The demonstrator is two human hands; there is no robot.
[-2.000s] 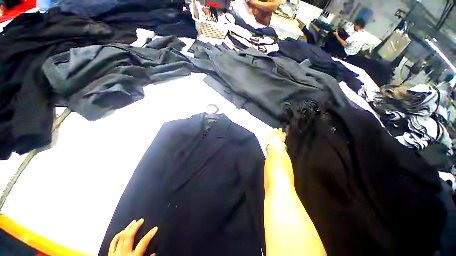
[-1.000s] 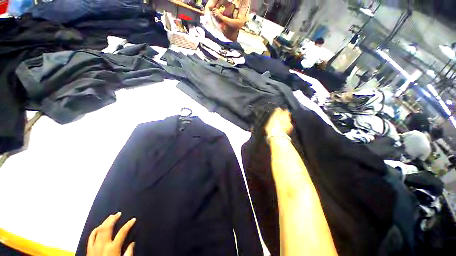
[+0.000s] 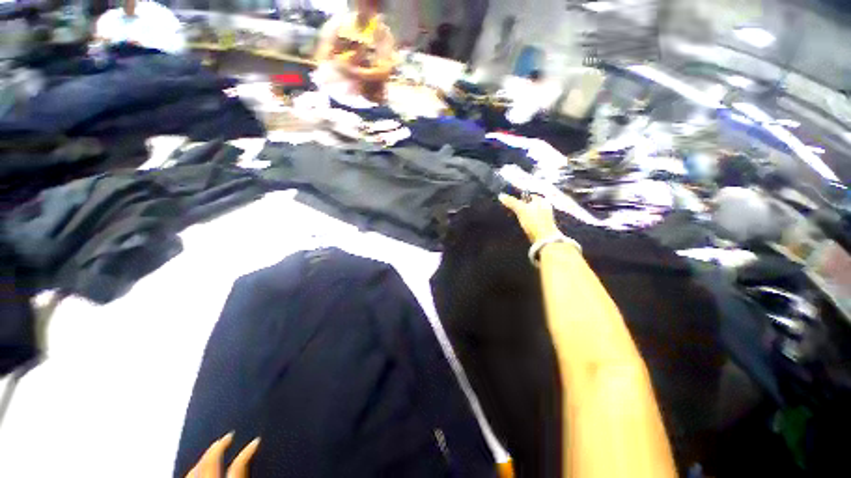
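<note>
A black suit jacket [image 3: 317, 364] lies flat on the white table, collar away from me. The frame is blurred and its hanger hook cannot be made out. My left hand [image 3: 224, 459] is at the bottom edge, partly cut off, fingers apart on the jacket's lower left. My right hand [image 3: 532, 217] reaches out to the top of the black jacket pile [image 3: 504, 308] on the right. Its fingers are at the pile's upper edge; whether they grip a hook is too blurred to tell.
Grey garments [image 3: 373, 187] lie crumpled beyond the jacket, more at the left [image 3: 112, 224]. A navy garment stack [image 3: 131, 98] is farther back left. A person [image 3: 359, 51] is across the table, others farther off. The white table [image 3: 121, 373] shows at left.
The view has shifted and blurred. My right arm has moved from the near side of the pile to its top. My left hand has slipped lower, more cut off by the edge.
</note>
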